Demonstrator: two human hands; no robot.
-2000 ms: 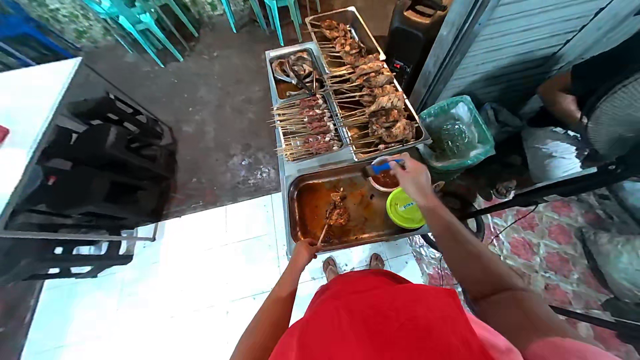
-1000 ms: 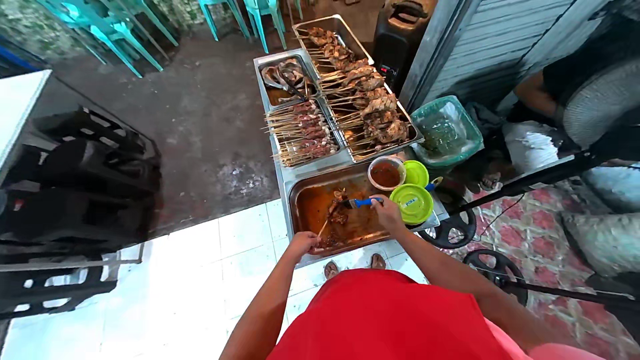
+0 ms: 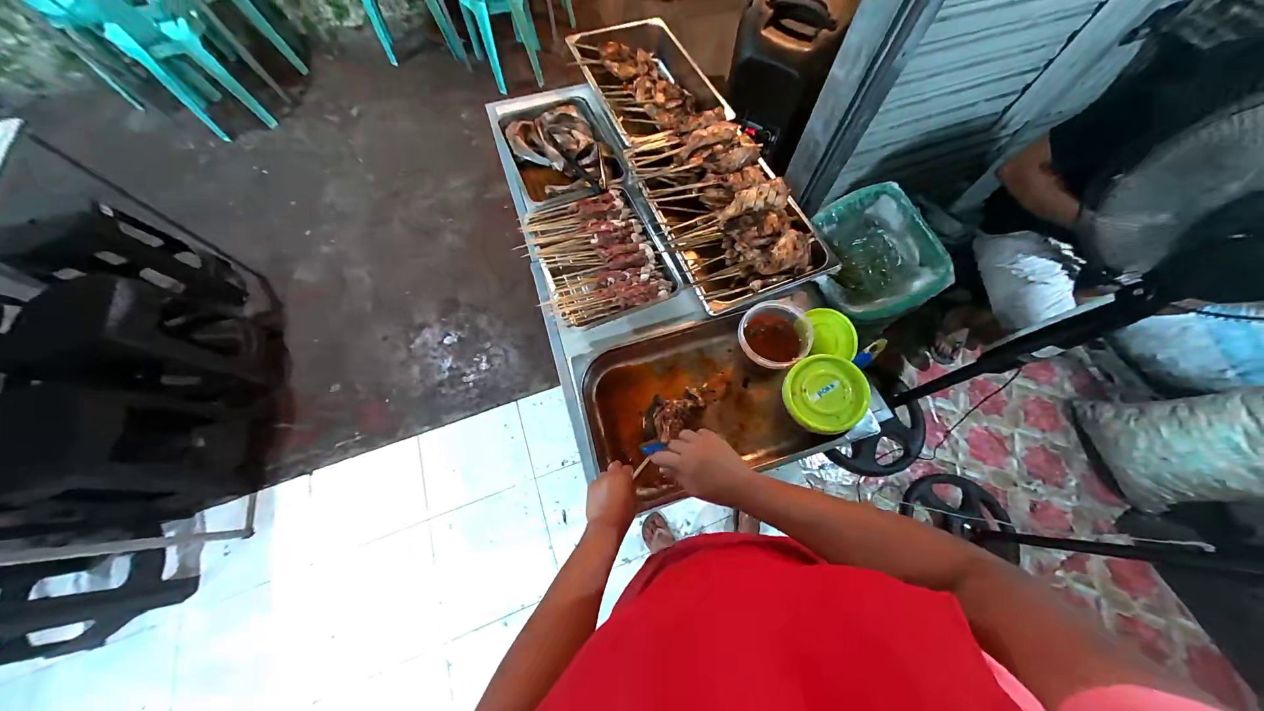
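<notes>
My left hand holds the wooden stick of a meat skewer low over the near left part of a sauce-stained metal tray. Close beside it, my right hand is closed on a blue-handled brush, whose head lies against the meat, mostly hidden. A plastic tub of red-brown sauce stands at the tray's far right. Next to it are a green lid and a green-lidded tub. Another blue-handled tool lies just beyond them.
Trays of skewered chicken and small meat skewers stand beyond, with tongs in a third tray. A lined green basket and a fan are at right, near a seated person. Stacked black chairs stand left.
My right hand has moved from the sauce tub to the skewer with the blue-handled brush. My left hand still holds the stick near the tray's near left corner.
</notes>
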